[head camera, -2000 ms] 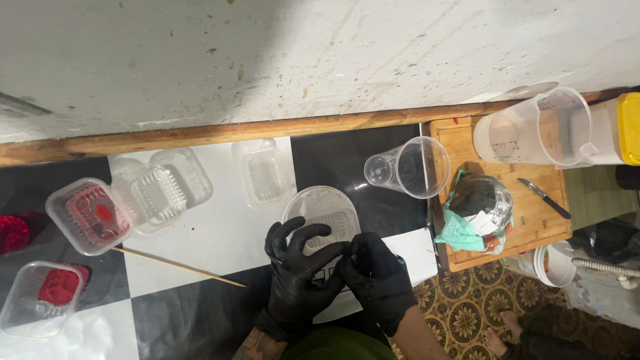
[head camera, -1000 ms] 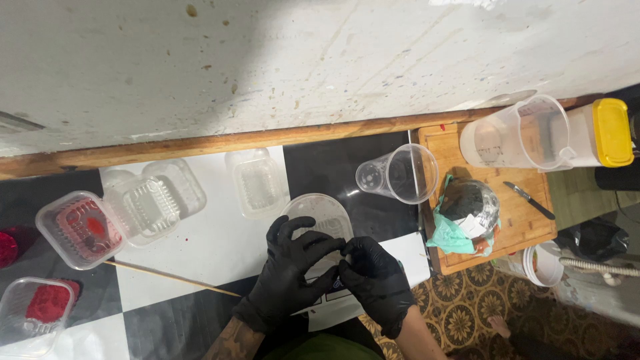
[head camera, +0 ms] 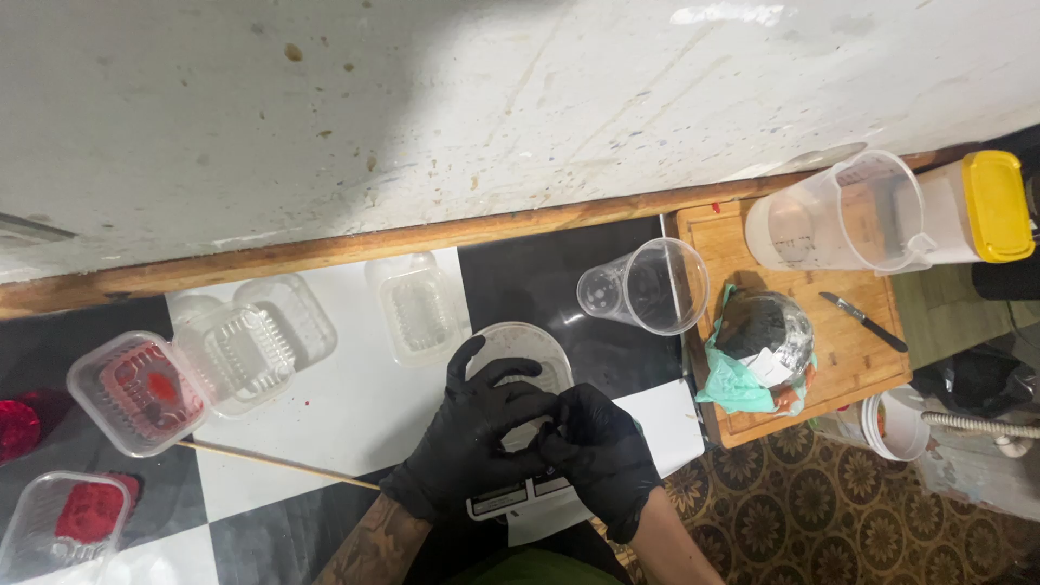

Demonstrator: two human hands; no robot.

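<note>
Black gloves cover both my hands, which meet near the bottom middle of the head view. My left hand [head camera: 487,439] has its fingers spread and curled, its thumb close to the other hand. My right hand [head camera: 605,455] is bent with its fingertips together against the left one; whether something small is pinched between them is hidden. Under and behind the hands sits a round clear plastic tub [head camera: 524,341] holding a ribbed container. Below them, a flat object with a dark, lettered panel [head camera: 497,501] partly shows.
Clear plastic containers [head camera: 418,313], a red-stained one [head camera: 142,390] and a wooden stick [head camera: 276,463] lie left. A clear cup [head camera: 666,284] stands right of the tub. A cutting board [head camera: 853,366] bears a measuring jug [head camera: 837,211], a wrapped bundle [head camera: 764,341] and a knife [head camera: 865,321].
My hands stay together over the tub, with only slight shifts of the fingers. The things around them keep their places.
</note>
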